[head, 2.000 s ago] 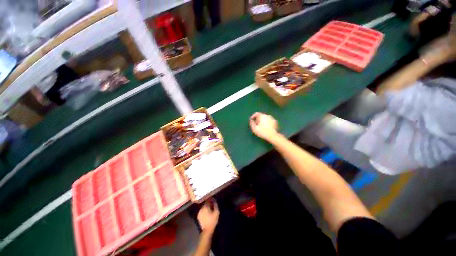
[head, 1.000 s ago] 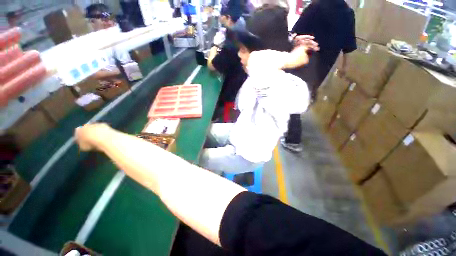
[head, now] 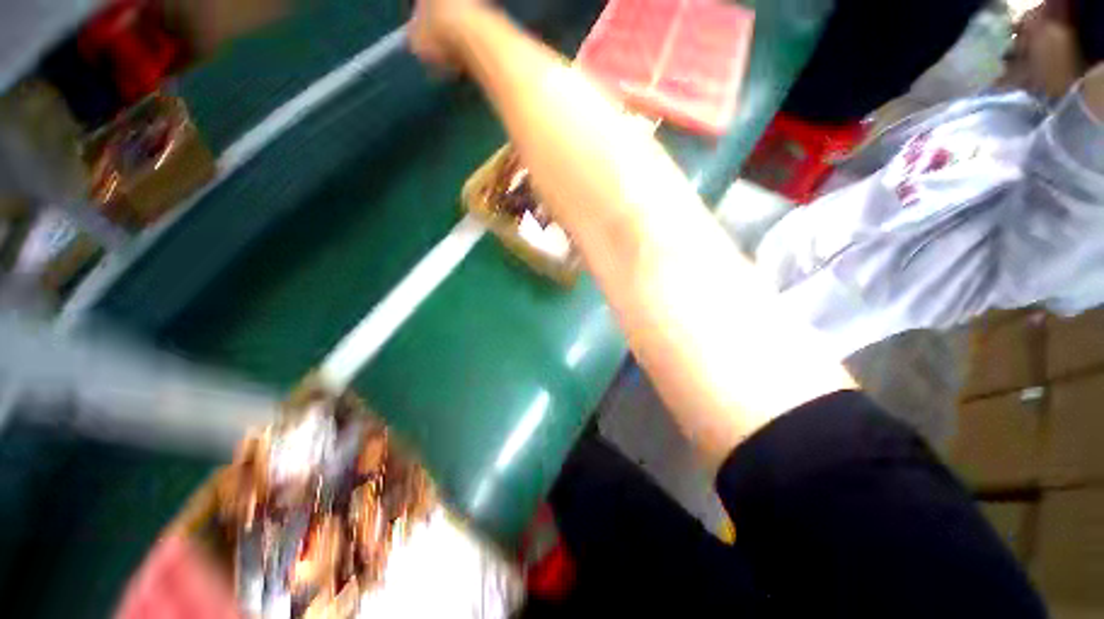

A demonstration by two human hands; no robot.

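Observation:
The picture is blurred. My right arm reaches across the green bench (head: 412, 314), and my right hand (head: 438, 34) is at the top edge, small and blurred; whether it holds anything cannot be told. My left hand is out of the picture. The metal-parts box (head: 321, 520), with copper, dark and silver pieces, lies at the lower left. The white-parts box (head: 448, 574) touches it, cut off by the bottom edge. A pink tray corner (head: 182, 583) shows beside them.
Another metal-parts box (head: 529, 224) is partly behind my forearm, with a pink tray (head: 670, 58) beyond. A brown box (head: 151, 163) stands across the bench at upper left. A white post (head: 133, 387) crosses at left. A seated person in grey (head: 932, 230) is at right; cartons (head: 1065, 447) stand behind.
The view has swung down and left, so the near parts boxes show more. My right arm is still stretched out, and its hand now appears at the top edge.

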